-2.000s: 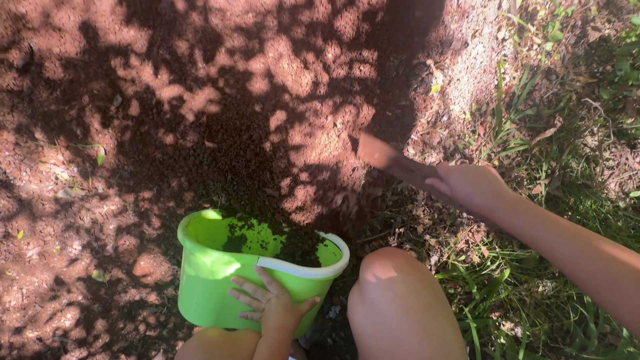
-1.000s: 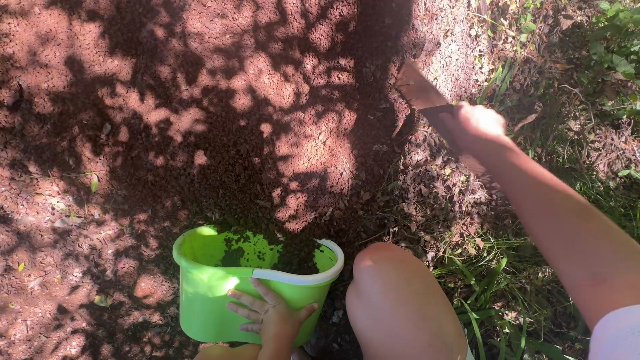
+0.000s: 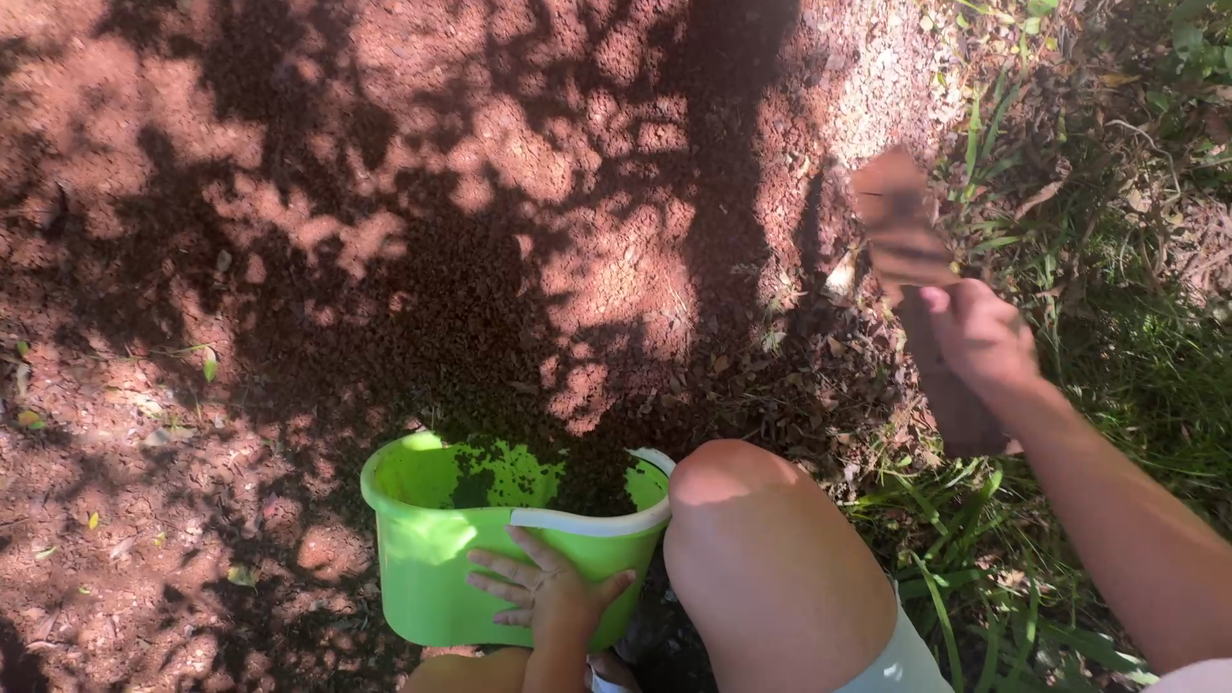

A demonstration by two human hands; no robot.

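A light green plastic bucket point(image 3: 438, 577) with a white rim section stands on the ground at the bottom, with dark soil point(image 3: 597, 472) inside and at its back edge. My left hand point(image 3: 553, 587) lies with spread fingers against the bucket's near outer wall. My right hand point(image 3: 984, 337) grips a flat brown board point(image 3: 905, 241), blurred, which looks like wood; it is raised over the border of soil and grass. Loose reddish-brown soil point(image 3: 616, 269) spreads beyond the bucket.
My bent knee point(image 3: 760, 520) is close against the bucket's right side. Green grass point(image 3: 1107, 385) and dry leaves point(image 3: 799, 404) border the soil on the right. Patches of tree shade fall across the soil.
The board in my right hand first moved from the soil near the middle up and right, and now stands farther right. My left hand has stayed on the bucket.
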